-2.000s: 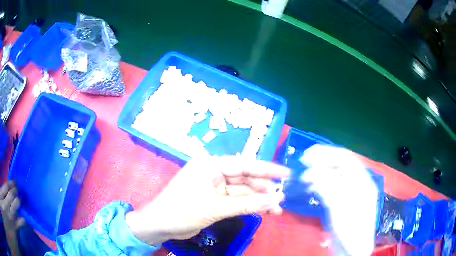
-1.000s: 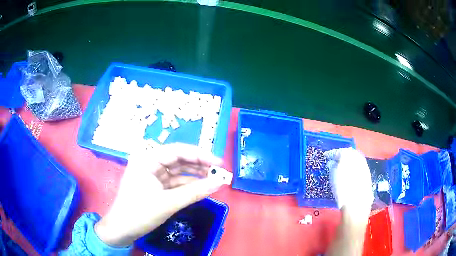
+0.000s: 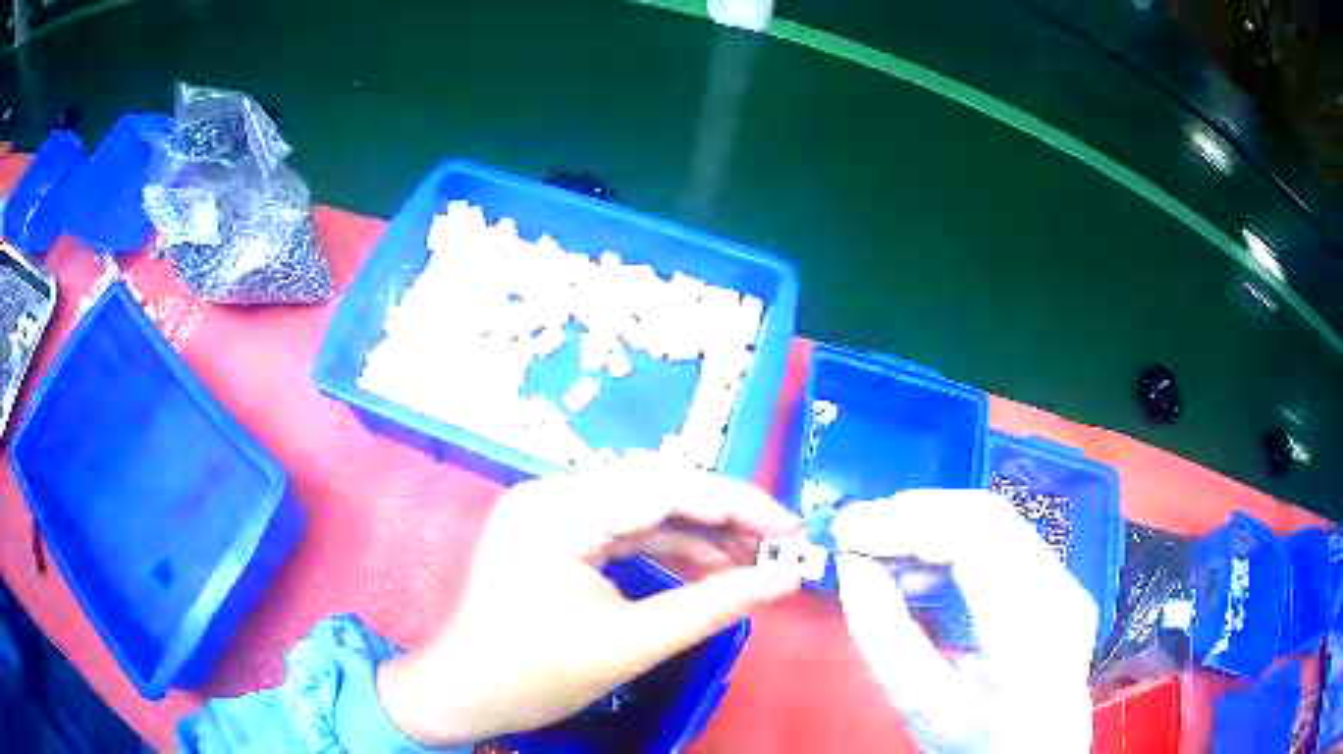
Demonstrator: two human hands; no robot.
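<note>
My bare left hand (image 3: 589,589) pinches a small white plastic housing (image 3: 792,557) with dark holes between thumb and forefinger. My gloved right hand (image 3: 980,611) is right beside it, its thumb and forefinger fingertips close to the housing's right end. A thin dark line shows between those fingers; whether it is a held piece or a gap, I cannot tell. The large blue housing bin (image 3: 386,395) with many white housings lies behind my hands. A dark-bottomed small parts bin (image 3: 719,681) is partly hidden under my left hand.
An empty-looking blue bin (image 3: 147,486) is at left, behind it a clear bag of grey parts (image 3: 243,243). At right are a blue side bin (image 3: 906,427), a bin of tiny coppery pieces (image 3: 1035,508), a dark plastic bag (image 3: 1149,604), a red bin (image 3: 1137,717) and more blue bins (image 3: 1245,597).
My gloved right hand has moved left from the bin of coppery pieces to the housing in my left hand. The white pieces seen earlier in the left bin no longer show.
</note>
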